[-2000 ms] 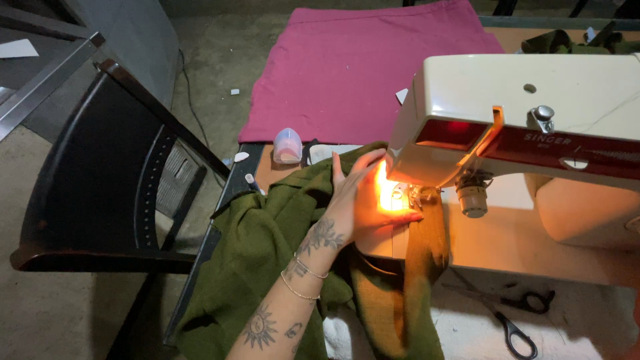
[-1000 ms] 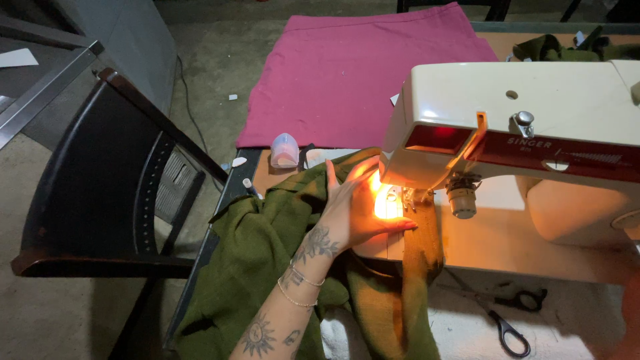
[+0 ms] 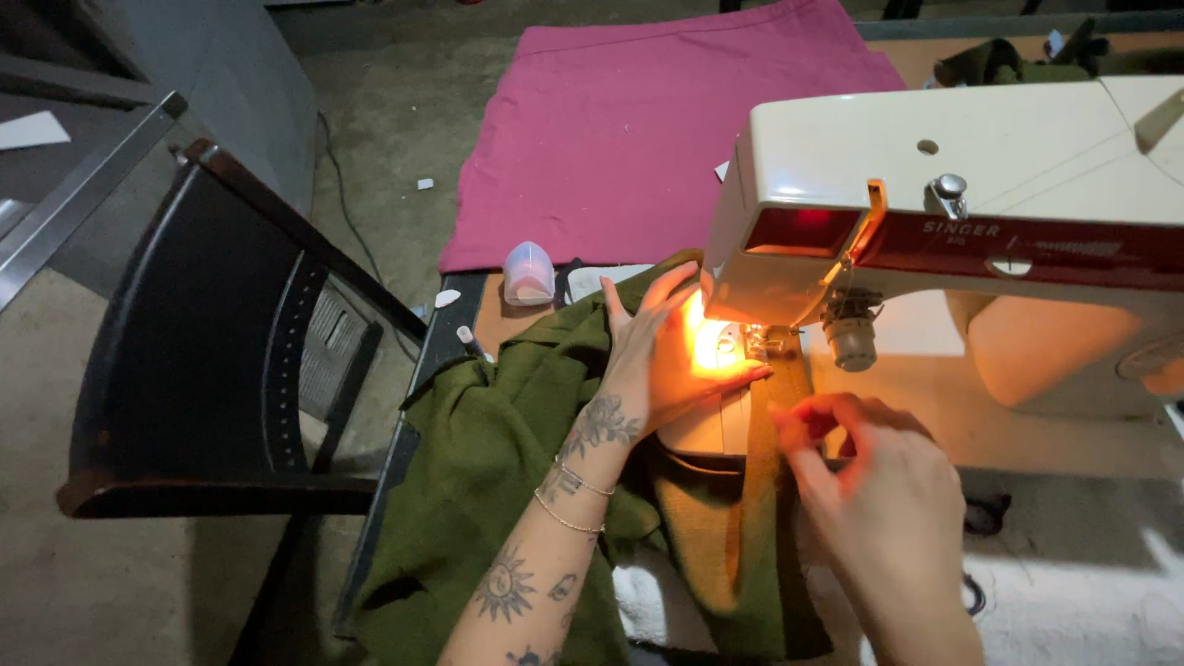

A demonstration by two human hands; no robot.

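A white and red Singer sewing machine [image 3: 925,139] stands at the right, its lamp glowing over the needle area. Green fabric [image 3: 490,444] spreads to its left, and a strip of it runs beneath the presser foot [image 3: 766,342]. My left hand [image 3: 657,356] lies with fingers spread at the left of the foot; its thumb rests at the strip's edge and the other fingertips touch the bunched cloth behind. Just right of the strip is my right hand [image 3: 869,462], thumb and index finger slightly bent and close to the fabric. Whether they touch it is not clear.
Pink fabric [image 3: 638,139] covers the table's back. A small translucent container [image 3: 529,275], a white chalk piece [image 3: 447,298] and a small capped item [image 3: 469,339] sit near the left edge. A black chair [image 3: 194,342] stands left. Scissors' handles [image 3: 988,514] show partly behind my right hand.
My right hand has come into view at the lower right, over where the scissors showed before. My left hand stays beside the presser foot, fingers spread.
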